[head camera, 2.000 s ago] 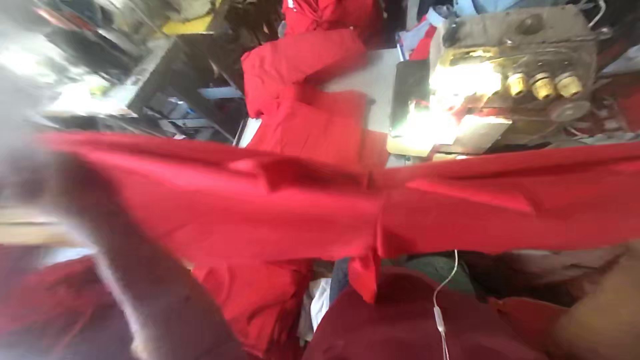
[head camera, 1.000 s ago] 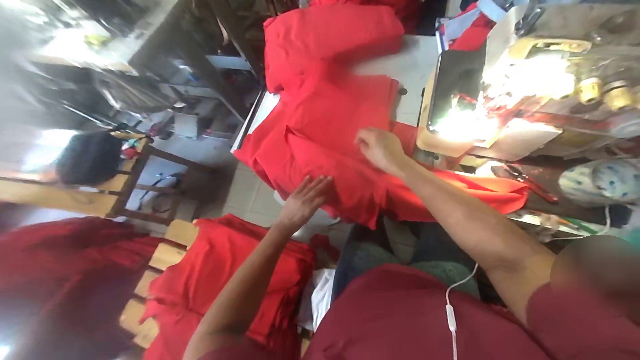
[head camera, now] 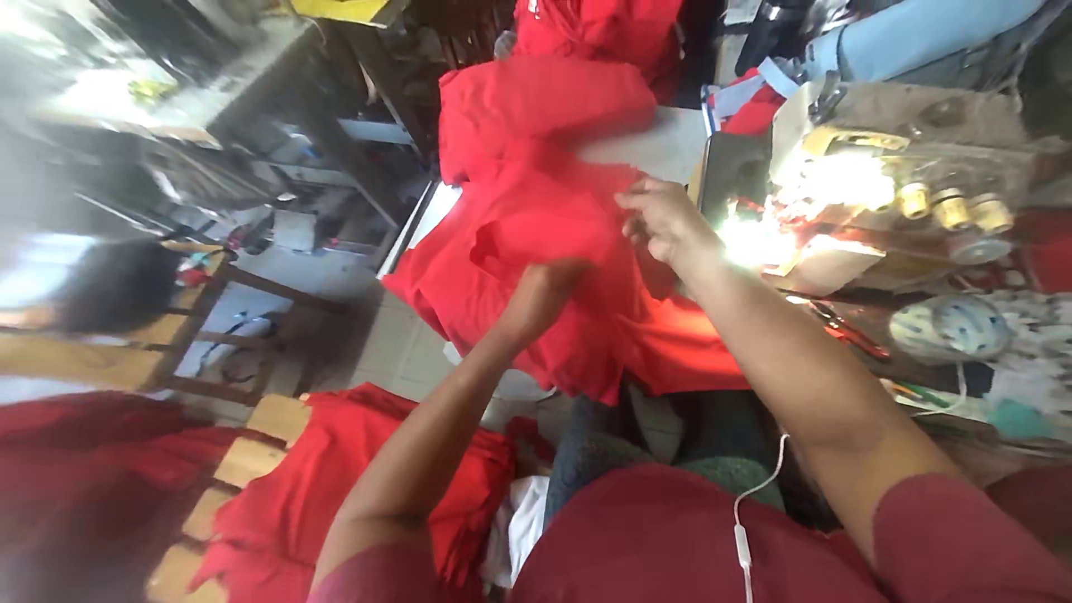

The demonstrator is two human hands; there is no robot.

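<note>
Red fabric [head camera: 544, 226] lies spread and rumpled over a white table [head camera: 645, 138], with an edge hanging toward my lap. My left hand [head camera: 548, 293] is at the middle of the cloth, its fingers curled down among the folds and partly hidden, so its hold cannot be told. At the cloth's right edge, my right hand [head camera: 662, 219] is raised with bent fingers; whether a bit of cloth is between them is unclear. Behind the spread piece sits a thick folded red bundle [head camera: 544, 100].
Red cloth pieces [head camera: 352, 486] lie on a slatted wooden seat at my left. A bright lamp [head camera: 837, 184], thread cones [head camera: 952, 209], red-handled pliers or snips [head camera: 846, 331] and a patterned roll [head camera: 950, 327] crowd the right side. A dark phone-like slab [head camera: 733, 176] lies beside the cloth.
The red cloth was stretched wide in front of me, then lay on the table. Since one second ago, my left hand has moved farther in over the cloth.
</note>
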